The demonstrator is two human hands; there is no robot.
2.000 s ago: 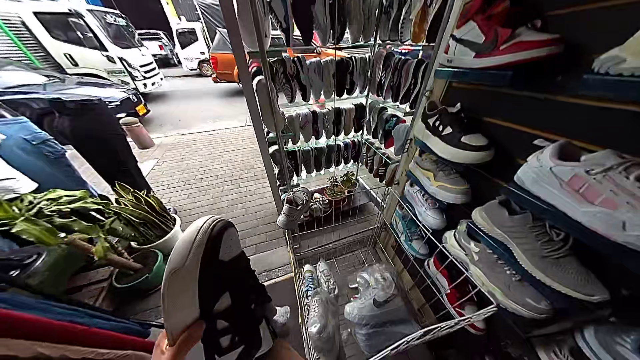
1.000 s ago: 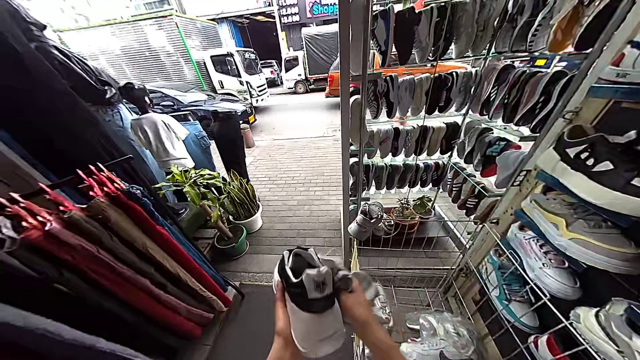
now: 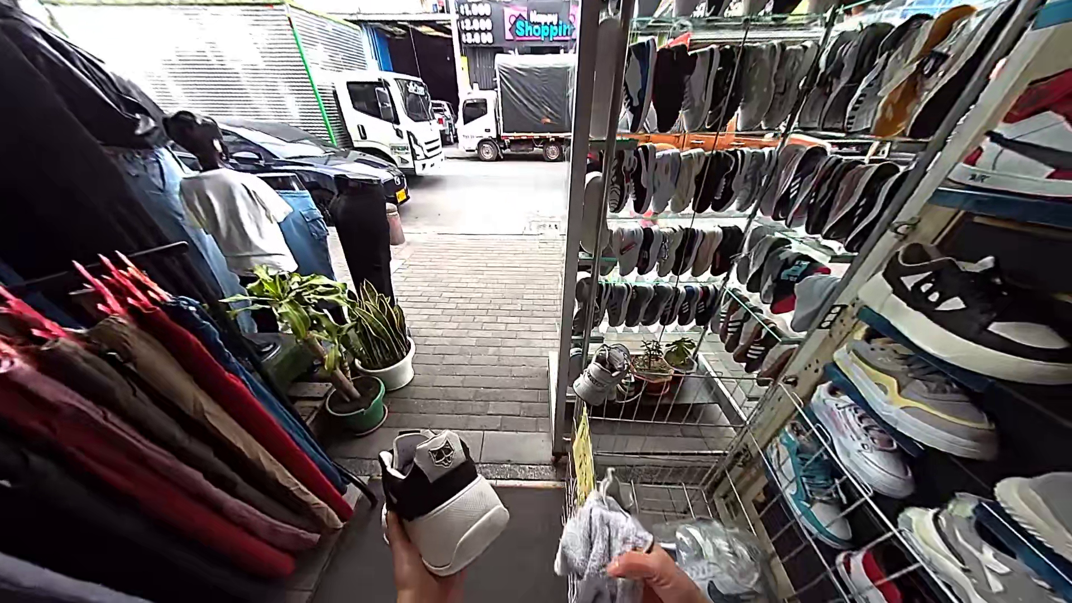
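Observation:
A black and white sneaker [image 3: 444, 502] is in my left hand [image 3: 412, 565], low in the middle of the view, its heel turned toward me and a small emblem on it. To its right, my right hand [image 3: 657, 574] grips a crumpled grey cloth [image 3: 601, 536], apart from the sneaker. Just beyond the cloth stands a white wire basket [image 3: 670, 494] with a yellow tag [image 3: 583, 456] at its edge. Shoes in clear plastic bags [image 3: 716, 553] lie in the basket, partly behind my right hand.
Sneakers [image 3: 971, 310] line the shelves on the right. A glass rack of shoes [image 3: 670, 176] stands ahead. Hanging trousers [image 3: 193, 419] flank the left side. Potted plants [image 3: 356, 406] stand by a brick walkway [image 3: 477, 318], with trucks [image 3: 389, 117] and a dark car [image 3: 293, 155] beyond.
The view has swung left since two seconds ago. One second ago both hands were at the sneaker; now my right hand is away to the right with the grey cloth. The sneaker's heel has turned upward.

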